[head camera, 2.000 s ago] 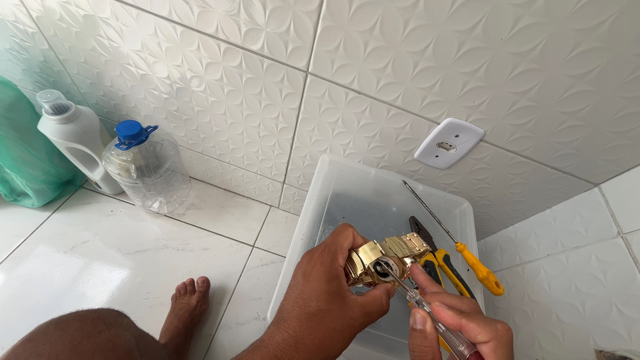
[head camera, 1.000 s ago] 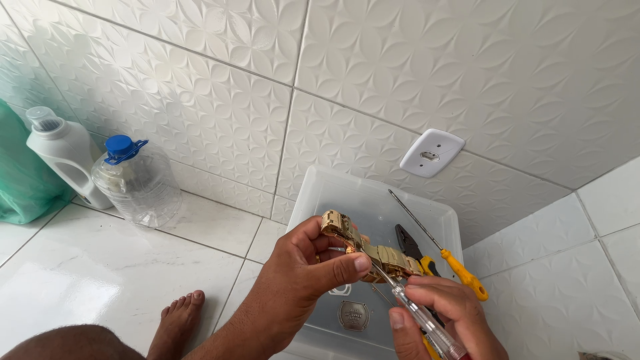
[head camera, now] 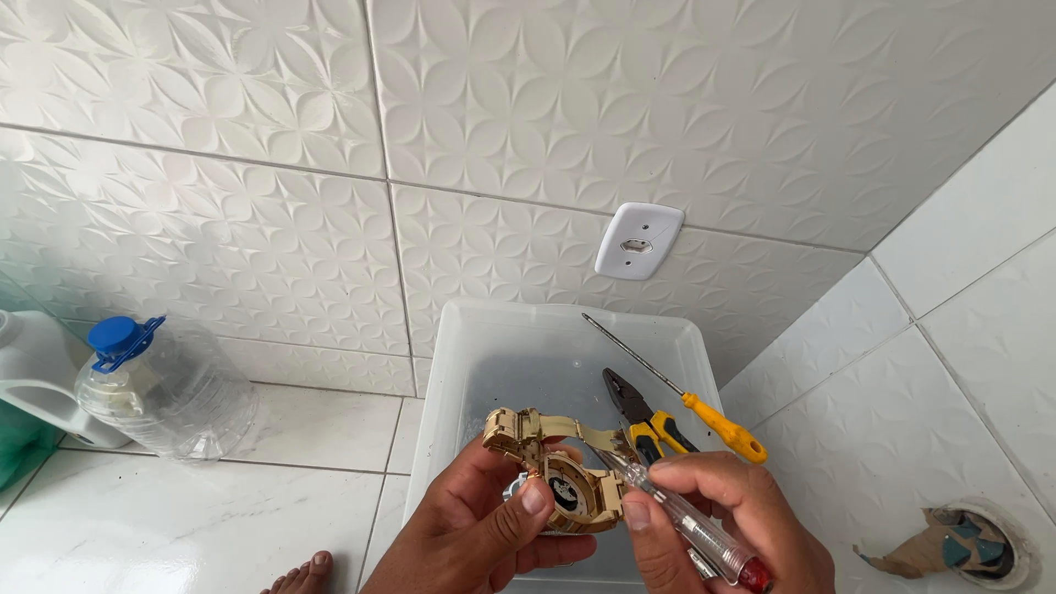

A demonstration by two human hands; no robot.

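Note:
My left hand (head camera: pixel 487 520) holds a gold-coloured metal wristwatch (head camera: pixel 577 495) by its case and bracelet, above the lid of a plastic box. The watch's inner side, with a dark round mark, faces up. Between the thumb and fingers of my right hand (head camera: pixel 726 520) is a clear-handled screwdriver (head camera: pixel 693 524) with a red end, its shaft pointing at the bracelet. Beyond my right hand, pliers with yellow and black handles (head camera: pixel 648 421) and a yellow-handled screwdriver (head camera: pixel 718 421) lie on the box lid (head camera: pixel 511 355). The exact contact of the screwdriver tip cannot be made out.
A tiled wall with a white socket plate (head camera: pixel 639 241) rises behind the box. At the left stand a clear plastic bottle with a blue cap (head camera: pixel 173 396) and a white jug (head camera: pixel 37 379). A round opening with torn brown material (head camera: pixel 973 544) is at the lower right.
The watch has been turned in my left hand, so the inside of its case shows again. The screwdriver has stayed in my right hand. The view has shifted.

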